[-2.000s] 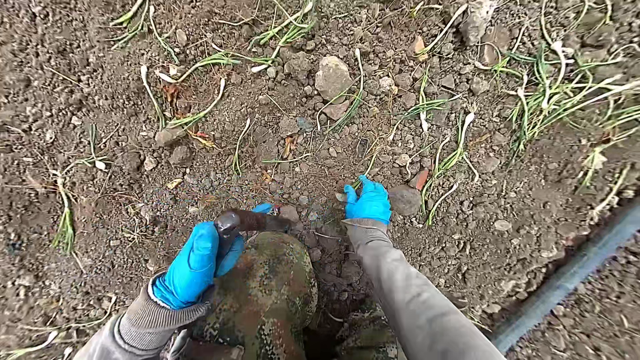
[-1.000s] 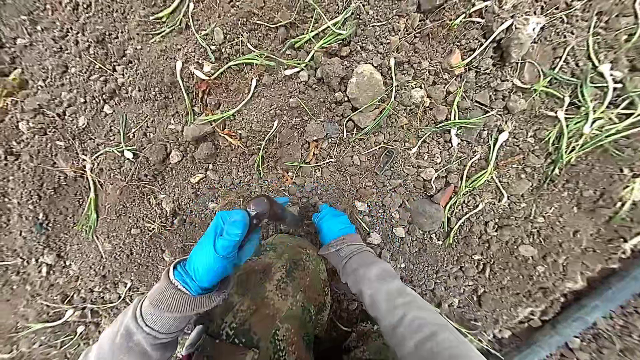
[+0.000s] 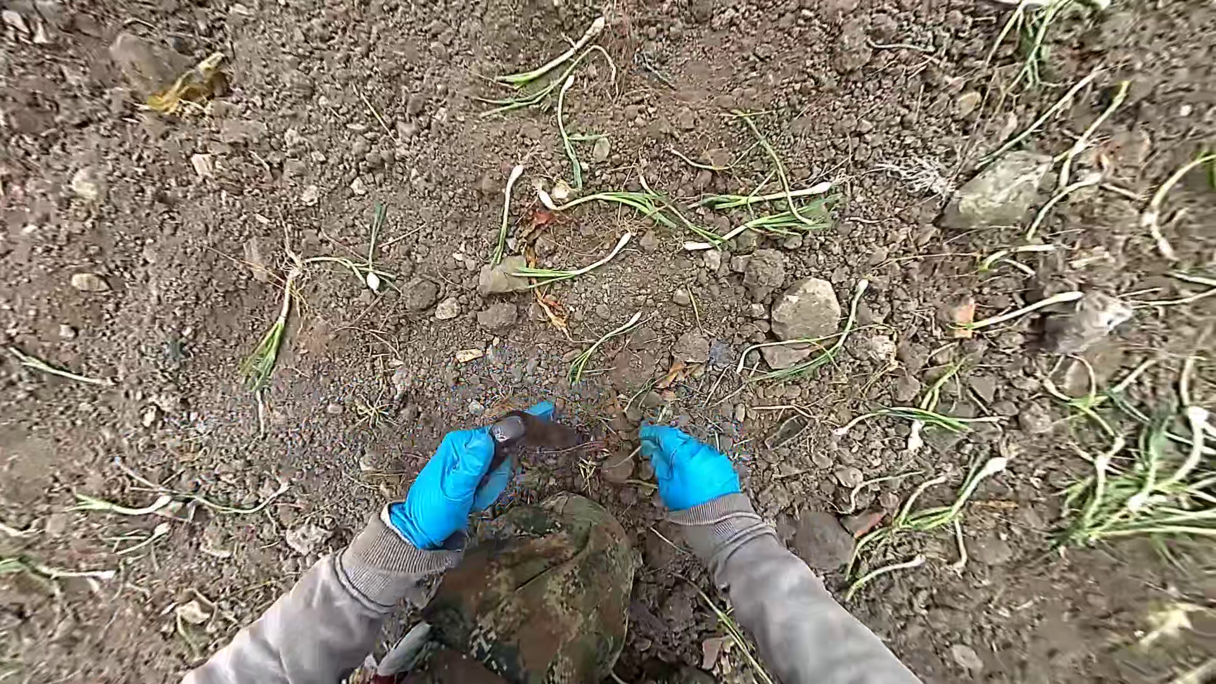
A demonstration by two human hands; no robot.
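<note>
My left hand (image 3: 456, 480), in a blue glove, grips a dark-handled hand tool (image 3: 508, 432) whose dark end points right, low over the soil. To its right, my right hand (image 3: 689, 467), also gloved in blue, is at the soil with its fingers bent inward; thin stems or roots show by the fingertips, and whether it holds them I cannot tell. Bulbous green-leaved seedlings, like young onions, lie scattered around: a small one (image 3: 603, 349) just above the hands, another (image 3: 579, 271) beyond it, and a thick bunch (image 3: 1154, 484) at the far right.
A camouflage-clothed knee (image 3: 537, 589) rests between my forearms. Rough, stony soil surrounds the hands. A pale rock (image 3: 806, 309) lies above right of them, a flat stone (image 3: 822, 541) beside my right forearm, and a larger rock (image 3: 997, 190) at the upper right. A yellowed leaf (image 3: 190, 84) lies at the upper left.
The tool, still in my left hand, now points right instead of upright or tilted. My right hand has drawn back closer to the knee since the oldest frame. The view has shifted left.
</note>
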